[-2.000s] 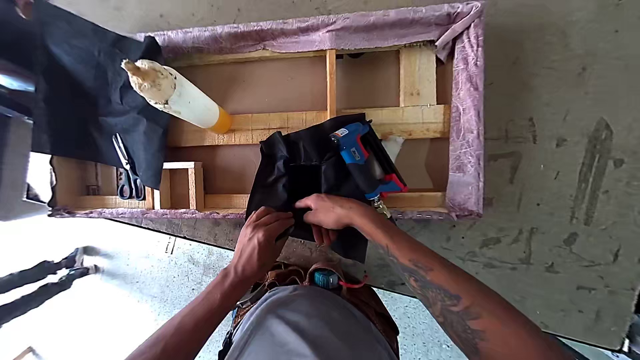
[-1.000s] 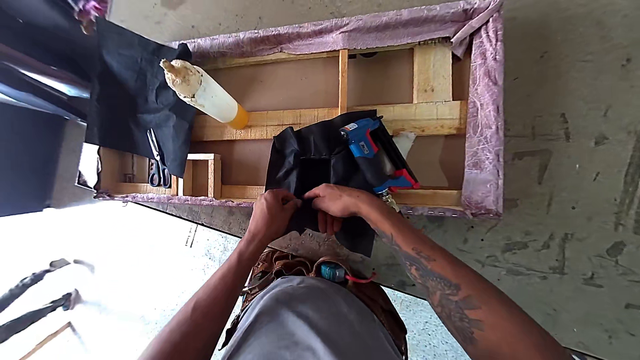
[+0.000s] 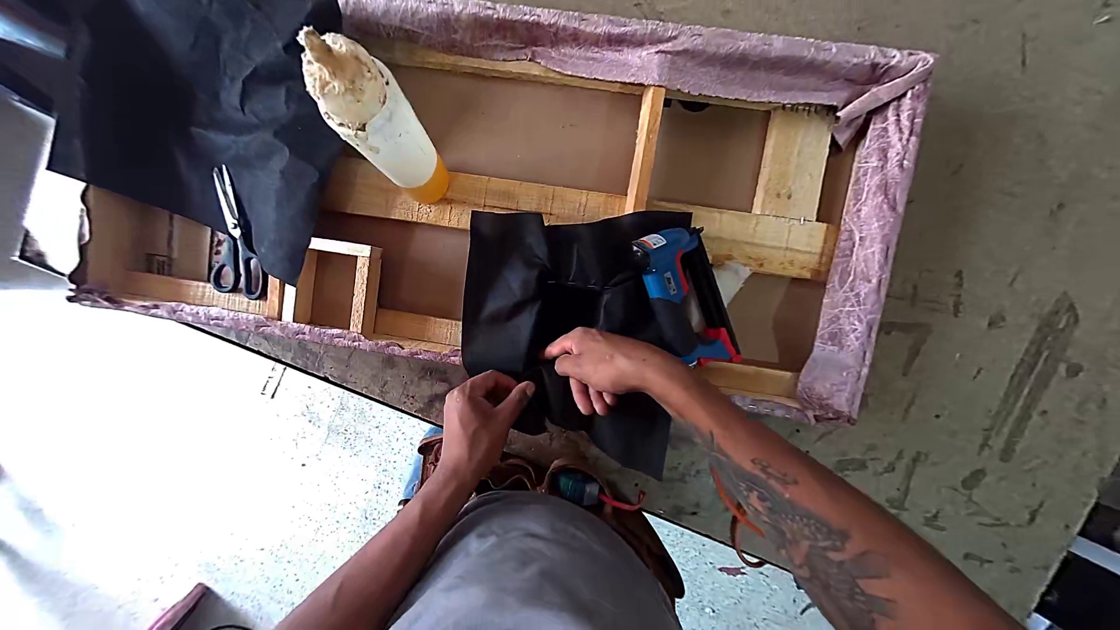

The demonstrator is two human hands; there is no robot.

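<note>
A piece of black fabric [image 3: 507,289] lies over the near rail of a wooden frame [image 3: 525,197] edged with pinkish-purple upholstery fabric [image 3: 875,227]. At its near edge my left hand [image 3: 481,416] pinches the fabric between thumb and fingers. My right hand [image 3: 599,367] rests on the same fabric just to the right, its index finger extended toward the middle and the others curled; whether it grips any cloth is hidden. Beyond my right wrist, a blue, black and red staple gun [image 3: 682,293] lies partly on the black fabric.
A plastic bottle [image 3: 376,118] with orange at one end and a crusted tip lies across the frame. Black-handled scissors [image 3: 234,236] lie at the left, partly on a larger black cloth [image 3: 201,114]. The frame sits on a stained worktop [image 3: 997,350]. A tool pouch [image 3: 604,494] is at my waist.
My left hand has shifted slightly away from my right hand along the near edge of the black fabric. The staple gun, bottle and scissors remain in place on the frame.
</note>
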